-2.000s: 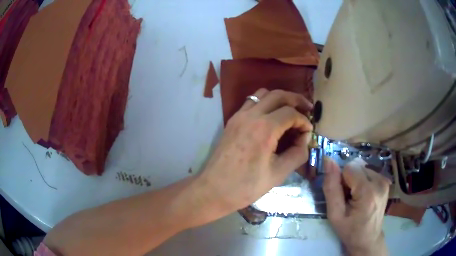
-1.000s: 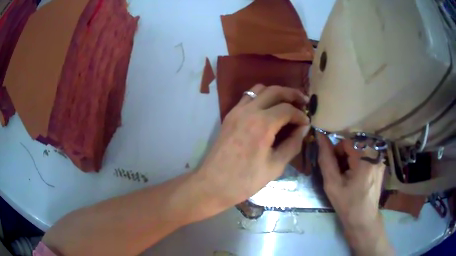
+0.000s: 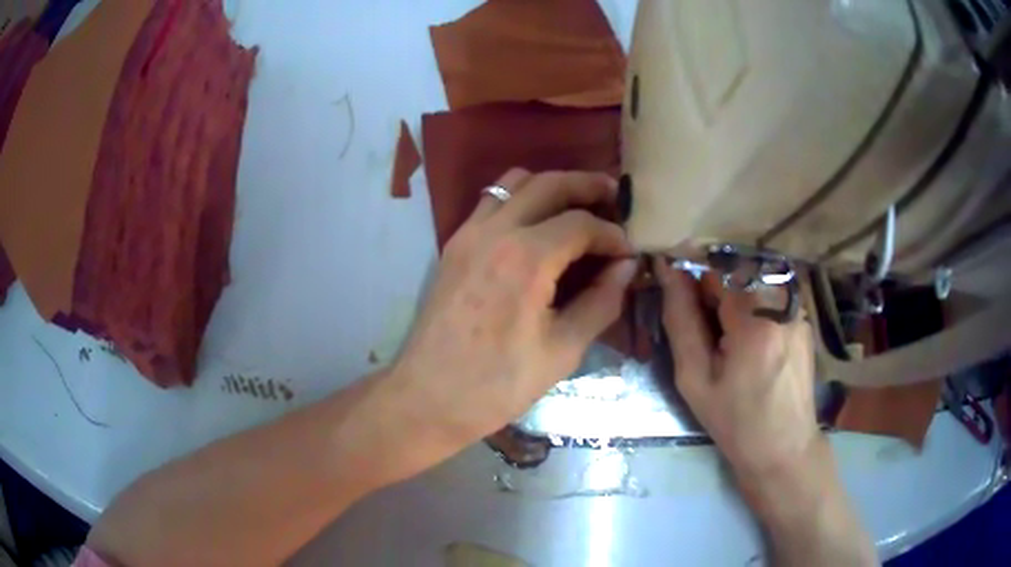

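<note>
A rust-brown cut panel [image 3: 499,144] lies by the needle area of the cream sewing machine head [image 3: 754,122]. My left hand [image 3: 504,294], with a ring, lies over the panel, its thumb and index finger pinched together near the presser foot. My right hand [image 3: 737,354] is right of the foot, fingers raised under the machine head, partly hidden by metal parts. What the fingertips of both hands hold is too small and dark to tell. The shiny needle plate [image 3: 610,404] shows between the wrists.
A thick bundle of cut pieces [image 3: 161,188] stands at the left. Another brown panel [image 3: 532,50] lies behind the foot. A small triangular scrap [image 3: 405,163] lies left of it. More brown cloth [image 3: 890,410] and a red-handled item [image 3: 970,412] lie at the right.
The whole view has shifted, so things sit further left. My right hand has moved up from beside the lit foot to close under the machine head. My left hand keeps its place at the foot.
</note>
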